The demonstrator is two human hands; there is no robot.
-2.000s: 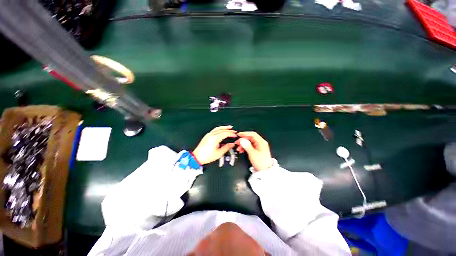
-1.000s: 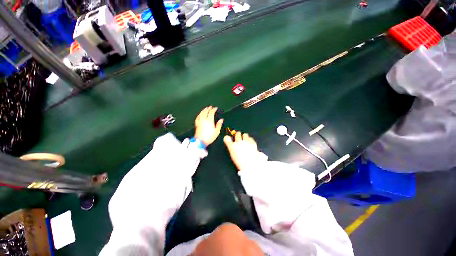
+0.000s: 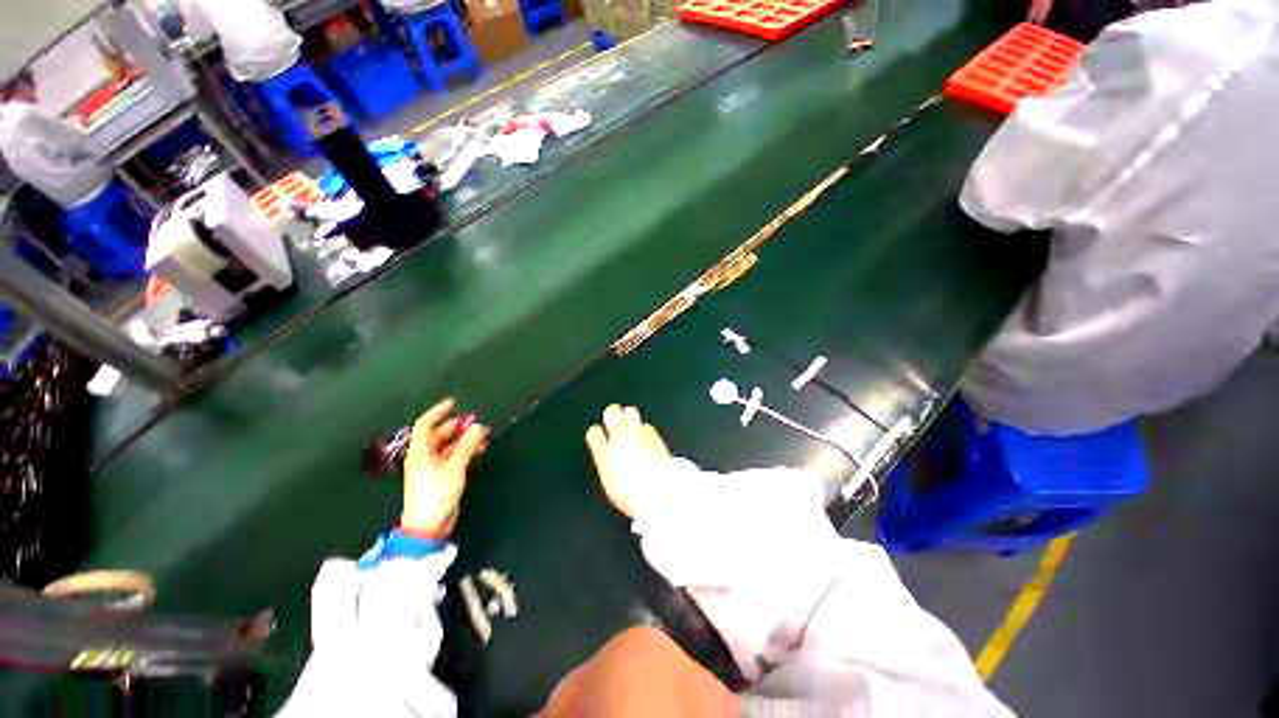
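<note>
My left hand point(image 3: 438, 480), with a blue band at the wrist, reaches out over the green surface at centre left. A small red part point(image 3: 464, 422) shows between its thumb and fingertips. A dark unit point(image 3: 386, 450) lies just left of the fingers. My right hand point(image 3: 628, 460) is palm down near the middle, low over the surface. Its underside is hidden, so I cannot tell if it holds something. Pale curved strips point(image 3: 490, 603) lie on the surface below and right of my left wrist.
A round white head with a taped cable point(image 3: 724, 391) lies right of my right hand. A person in a pale smock point(image 3: 1122, 225) is at right by a blue stool point(image 3: 1024, 484). Red grid trays point(image 3: 1017, 68) are at upper right. A metal post crosses lower left, near a tape ring point(image 3: 98, 586).
The view has turned right. My left hand has moved left, away from my right hand, to the red part. The orange-tailed part by my right fingers no longer shows.
</note>
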